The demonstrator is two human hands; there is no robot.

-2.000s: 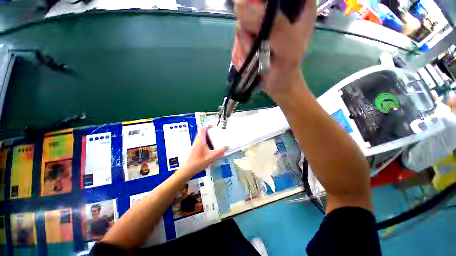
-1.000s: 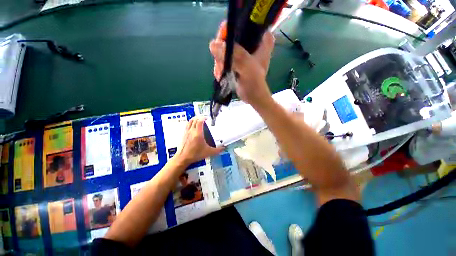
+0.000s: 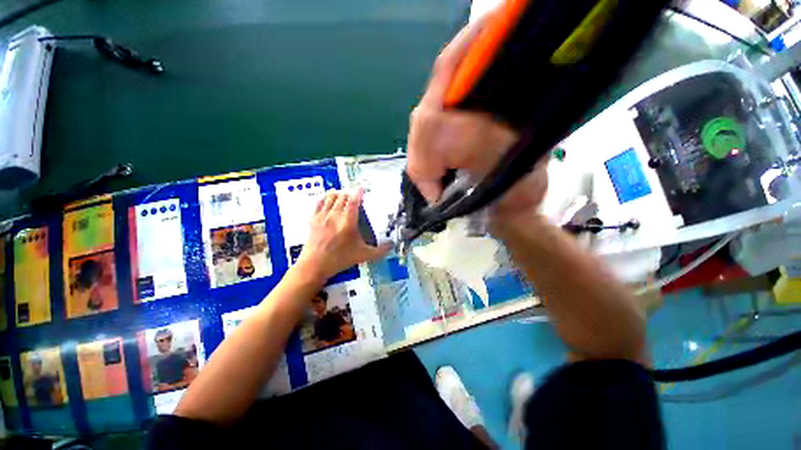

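My right hand (image 3: 465, 149) is closed around the electric screwdriver (image 3: 544, 79), a thick black body with an orange section and yellow label, slightly blurred. Its silver driver nose (image 3: 400, 233) points down at the near corner of the housing end. The white appliance housing (image 3: 381, 192) lies at the bench's back edge, mostly hidden behind my right hand and the driver. My left hand (image 3: 338, 233) is at the housing's left end, fingers on top and thumb along the near side, steadying it.
Picture-covered work mat (image 3: 180, 255) lies left, worn pad (image 3: 457, 264) right. The white screw feeder (image 3: 588, 149) with green ring stands at right. Another housing (image 3: 25, 105) with a cord lies on the green conveyor (image 3: 237, 97) at far left. A thick black hose (image 3: 738, 356) crosses at lower right.
The driver nose has moved from the far corner to the near corner of the housing end. The driver now leans to the right. The left hand stays at the end, fingers slightly shifted.
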